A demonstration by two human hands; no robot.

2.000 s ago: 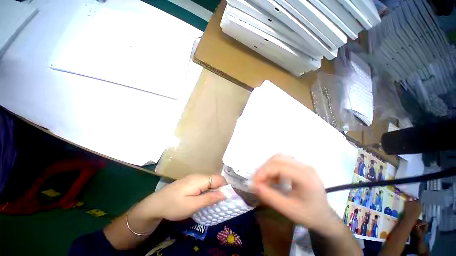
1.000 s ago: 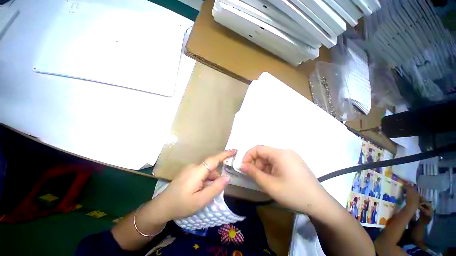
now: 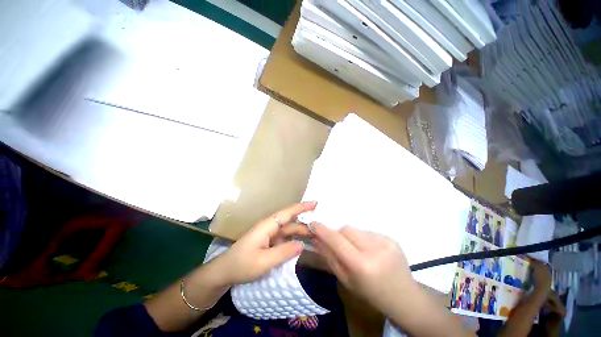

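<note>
Flat white housings (image 3: 389, 181) lie in a loose pile in front of me, overexposed to plain white. My left hand (image 3: 263, 250) is at the pile's near left corner, its fingertips touching the edge. A white sheet with rows of rounded bumps (image 3: 277, 293) hangs curved from under my left thumb. My right hand (image 3: 359, 257) is at the same corner, thumb and fingers together close to my left fingertips. Whether it pinches a small part is hidden by the fingers.
Stacked white units (image 3: 375, 49) stand on brown cardboard (image 3: 283, 72). Clear bags (image 3: 431, 138) lie beside them. A black screwdriver (image 3: 557, 196) and cable (image 3: 501, 253) cross the right side. White sheeting (image 3: 145, 158) covers the left. A neighbour's arm (image 3: 530, 303) is by the colourful printed sheet (image 3: 484, 230).
My right hand has moved lower and its fingertips now meet my left ones at the corner. The bumpy sheet hangs further down. A dark blurred shape has appeared over the left sheeting.
</note>
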